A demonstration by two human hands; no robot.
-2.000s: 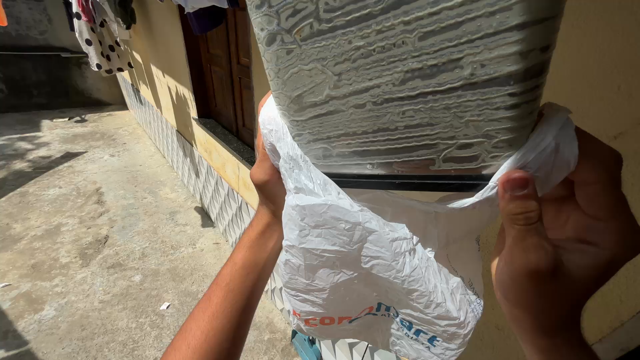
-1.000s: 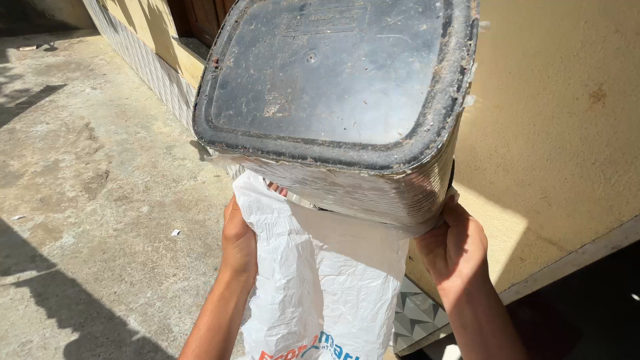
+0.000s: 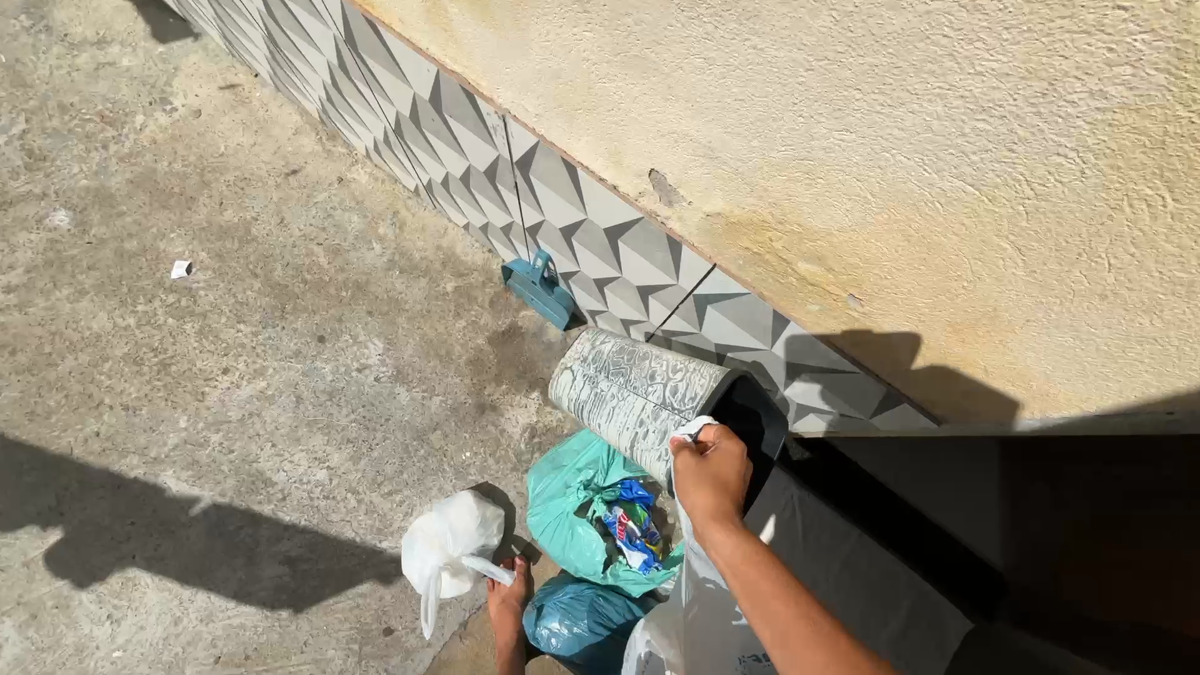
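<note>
My right hand (image 3: 712,469) is closed on the rim of a white plastic bag (image 3: 708,609), in front of the open mouth of a bin. That bin (image 3: 637,394), with a wavy grey-and-white pattern, lies on its side against the tiled wall base. My left hand (image 3: 509,592) is low, at the handle of a small knotted white bag (image 3: 453,544) on the ground; whether its fingers grip the handle I cannot tell. Between my hands sit a torn green bag (image 3: 572,506) with wrappers (image 3: 635,527) showing and a blue bag (image 3: 581,619).
A teal dustpan (image 3: 539,289) stands against the patterned tiles (image 3: 600,234) beyond the bin. Above them rises a rough cream wall (image 3: 844,169). A paper scrap (image 3: 182,269) lies on the concrete ground (image 3: 281,375). Dark shade covers the lower right.
The bin, earlier raised upside down with the white bag around its mouth, now lies on its side on the ground. My left hand has left the bin and is down by the small white bag. The view has shifted downward.
</note>
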